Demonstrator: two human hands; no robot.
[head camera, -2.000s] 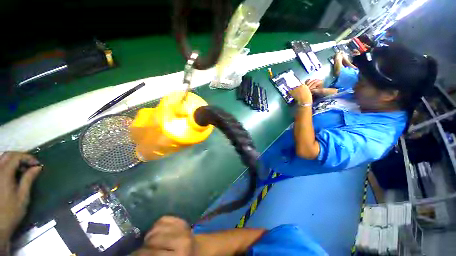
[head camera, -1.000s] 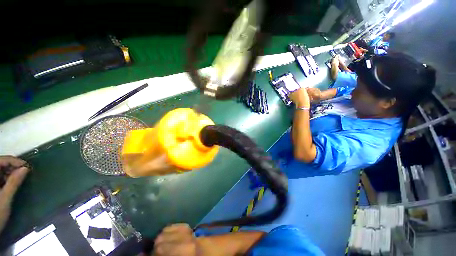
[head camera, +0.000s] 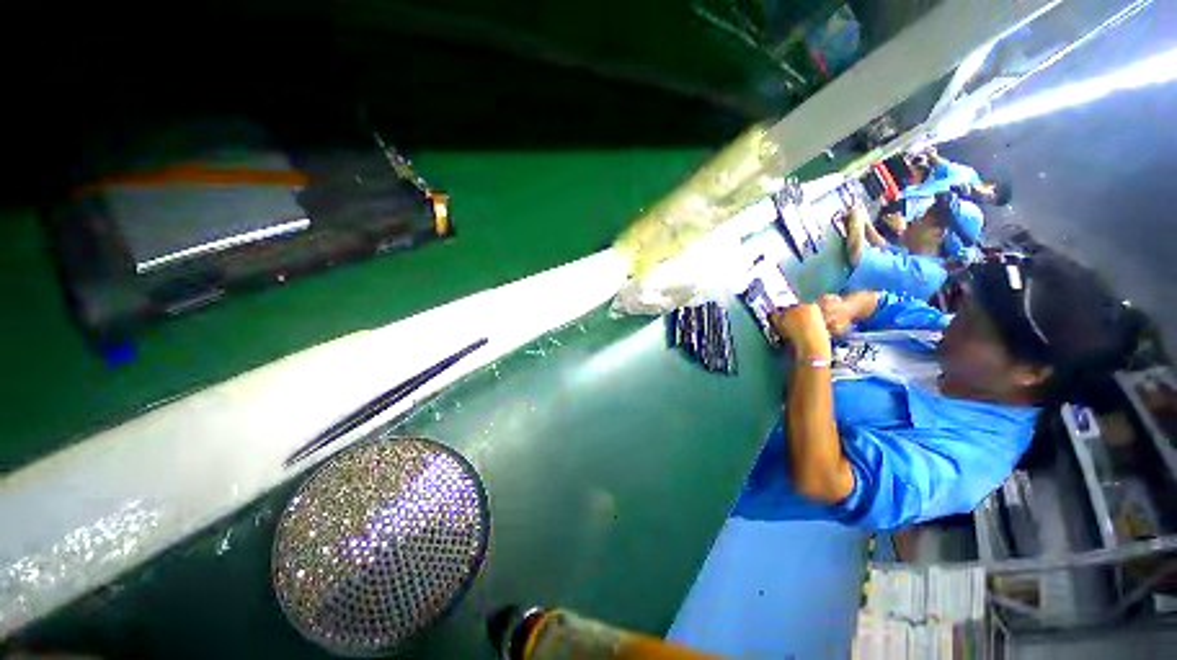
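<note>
No hand of mine is in the picture. The round perforated screw tray (head camera: 382, 544) lies on the dark green bench, nearest in front of me, with a dotted silvery face and dark rim. Part of the orange-yellow screwdriver (head camera: 607, 637) shows at the bottom edge, with its black end toward the left; whether a hand holds it is cut off. Dark tweezers (head camera: 387, 401) lie on the white strip (head camera: 194, 438) behind the tray.
An open tablet (head camera: 258, 232) with an orange flex lies on the green surface beyond the strip. A clear plastic bag (head camera: 665, 279) and black strip parts (head camera: 704, 338) lie to the right. A person in blue (head camera: 904, 438) works on a tablet farther right, with other people beyond.
The view has shifted; both my hands and the near tablet have left the picture. The screwdriver has moved from over the tray to the bottom edge. The far tablet shows larger.
</note>
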